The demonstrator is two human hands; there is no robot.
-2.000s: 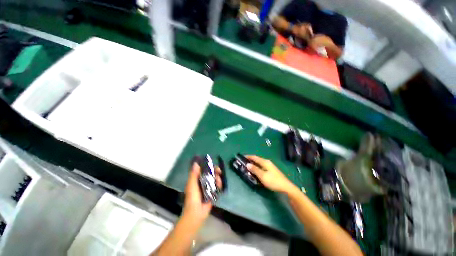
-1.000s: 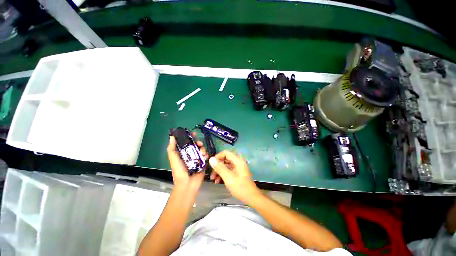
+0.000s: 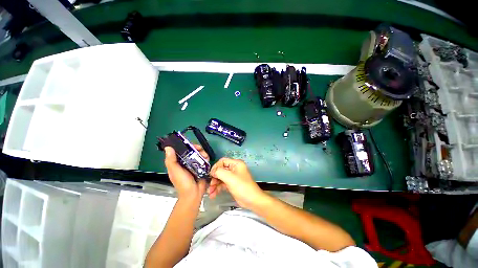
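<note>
My left hand (image 3: 182, 177) is closed around a black camera body (image 3: 189, 157) above the bench's front edge. The body is tilted, with silvery detail on its upper side, and a black curved strip (image 3: 203, 143) stands off its far side. My right hand (image 3: 230, 178) is at the near right corner of the body, with thumb and fingertips pinched together. Whether something small is between them cannot be seen. A separate black casing part (image 3: 226, 131) lies on the green bench just beyond my hands.
Several black camera units (image 3: 316, 120) stand at mid-bench and right. A cream-green machine (image 3: 361, 94) with a cable and a clear tray (image 3: 461, 120) are at right. A white divided bin (image 3: 99, 104) is at left. White strips (image 3: 191, 94) lie beyond. A red stool (image 3: 390, 230) is below right.
My left hand and the camera body have moved slightly left. The casing part, which two seconds ago was in my right hand, lies on the bench. My right fingers have closed in on the body's corner.
</note>
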